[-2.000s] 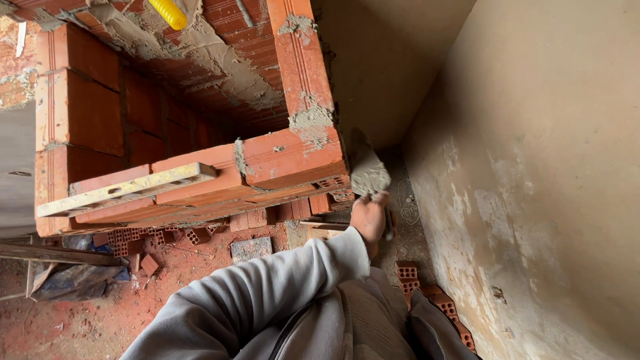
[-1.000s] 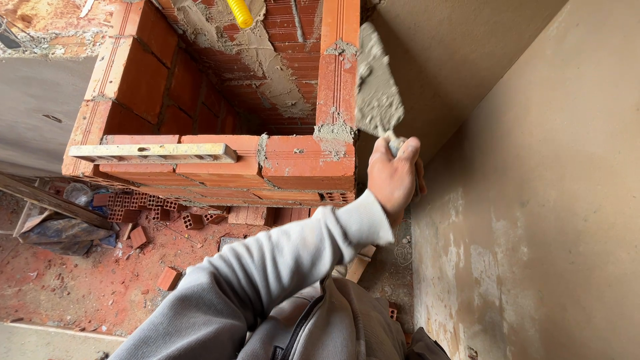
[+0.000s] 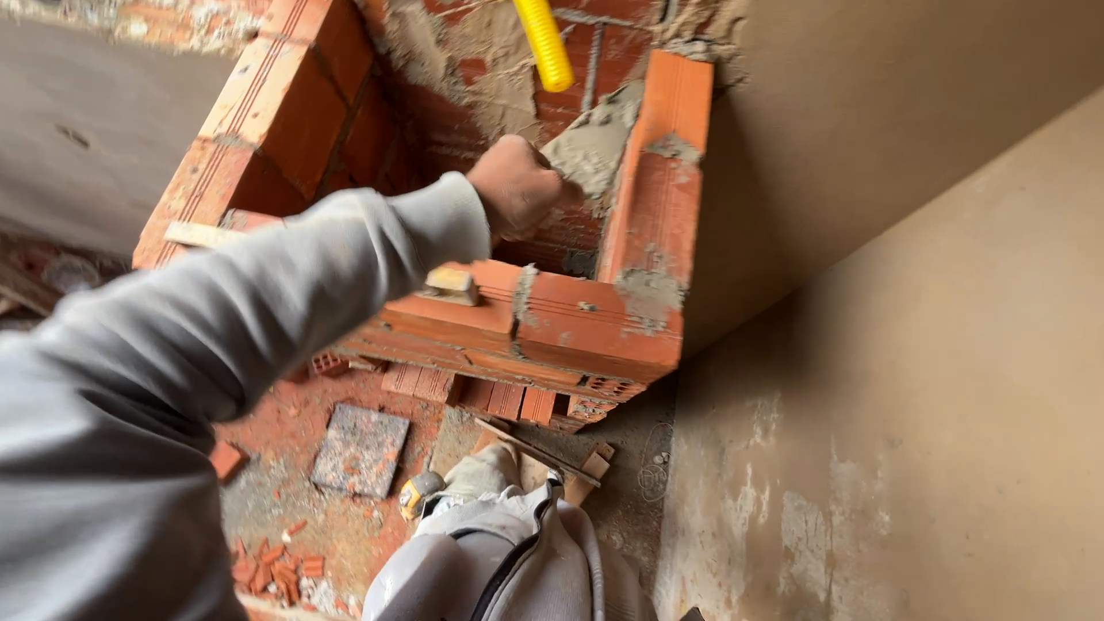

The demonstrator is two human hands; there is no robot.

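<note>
My left hand [image 3: 524, 190], at the end of a grey sleeve, is closed around the handle of a mason's trowel, above the opening of a hollow-brick enclosure. The trowel's blade [image 3: 595, 147], covered with wet mortar, is beside the inner side of the right-hand brick wall [image 3: 660, 194]. Patches of mortar lie on that wall's top and at its front corner [image 3: 651, 297]. My forearm passes over a spirit level [image 3: 448, 285] on the front wall's top and hides its middle. My right hand is out of view.
A yellow corrugated conduit [image 3: 545, 47] hangs at the back. The plastered wall [image 3: 906, 345] borders the right side. Below are a square slab [image 3: 360, 450], brick fragments [image 3: 276, 569], wooden boards [image 3: 586, 474] and a yellow tape measure [image 3: 420, 493].
My left hand and the trowel have moved from outside the right-hand brick wall to above the enclosure's inside. The trowel stays in my hand.
</note>
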